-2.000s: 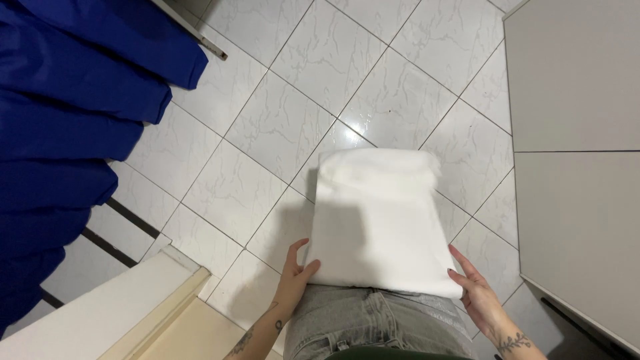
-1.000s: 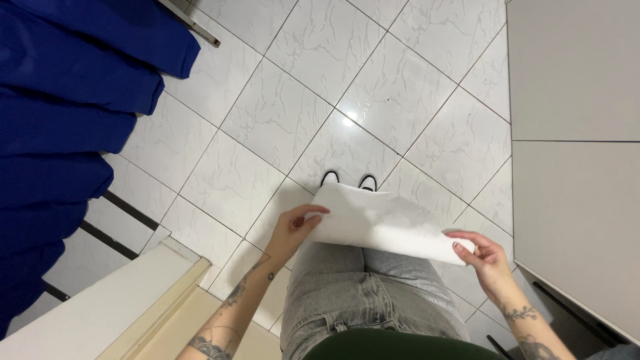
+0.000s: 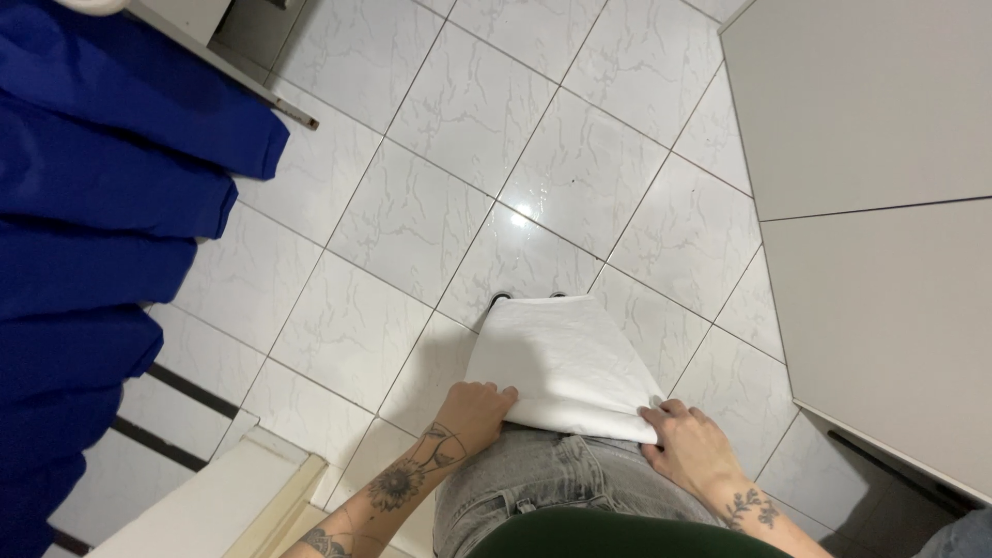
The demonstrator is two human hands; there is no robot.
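Observation:
A white cloth (image 3: 562,356) hangs in front of my grey jeans (image 3: 558,480), its upper edge folded over at waist height. My left hand (image 3: 484,407) grips the cloth's left upper corner, with the fingers curled around it. At the opposite corner, my right hand (image 3: 682,438) pinches the edge between thumb and fingers. The lower end of the cloth hangs over my shoes, whose toe tips (image 3: 502,297) just show beyond it.
Blue fabric (image 3: 85,201) hangs in folds at the left, below a metal rail (image 3: 294,112). Large grey panels (image 3: 868,116) stand at the right. A white ledge (image 3: 209,488) is at the lower left, above the tiled floor (image 3: 395,209).
The white cloth, held up nearly flat one second ago, now hangs lower against my legs and covers most of my shoes. Both hands have drawn in closer to my waist.

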